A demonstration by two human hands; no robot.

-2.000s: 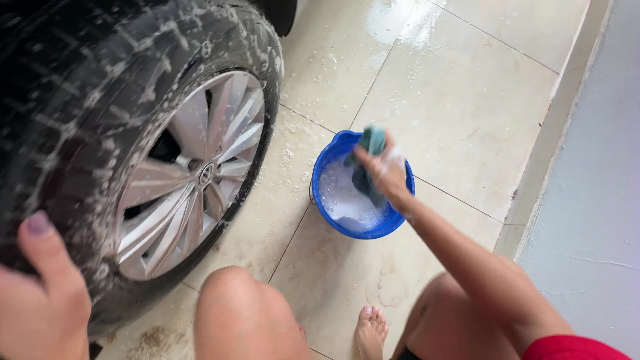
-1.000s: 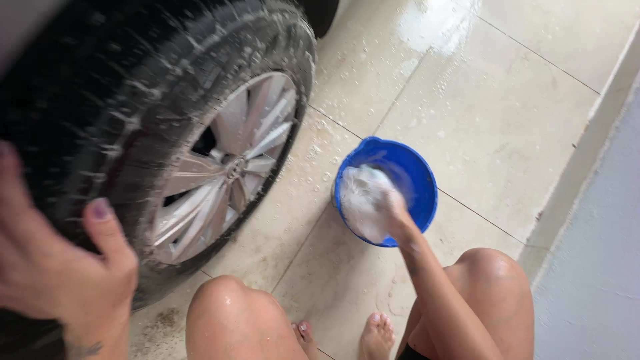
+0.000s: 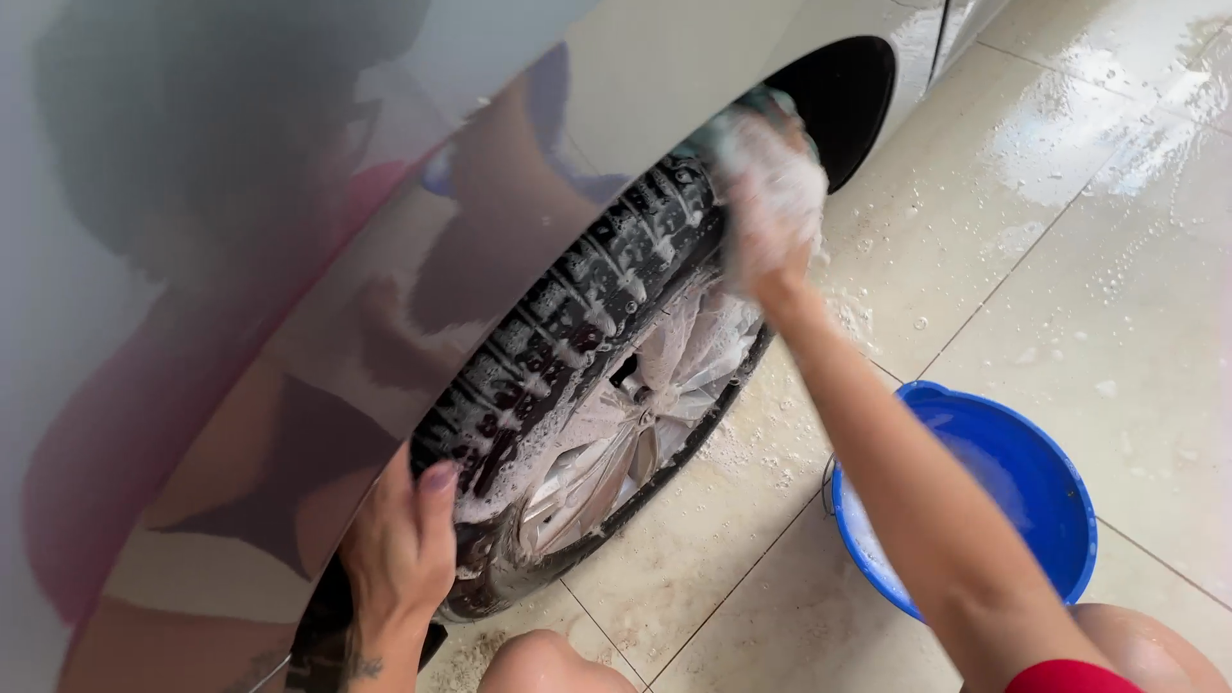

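My right hand, covered in white suds and blurred, holds a soapy green cloth against the top of the tire, inside the wheel arch. Foam streaks the tire's tread and the silver alloy wheel. At the tire's near end, my left hand rests by the wheel arch edge with its thumb raised; its other fingers are partly hidden behind the fender, and I see nothing held in it. A blue plastic bucket with sudsy water stands on the floor, partly behind my right forearm.
The car's glossy fender fills the left side and mirrors my body. Wet floor tiles with drops and foam lie right of the wheel. My knees show at the bottom edge.
My right hand has left the bucket with the cloth and is now at the top of the tire. The view has shifted toward the car's fender.
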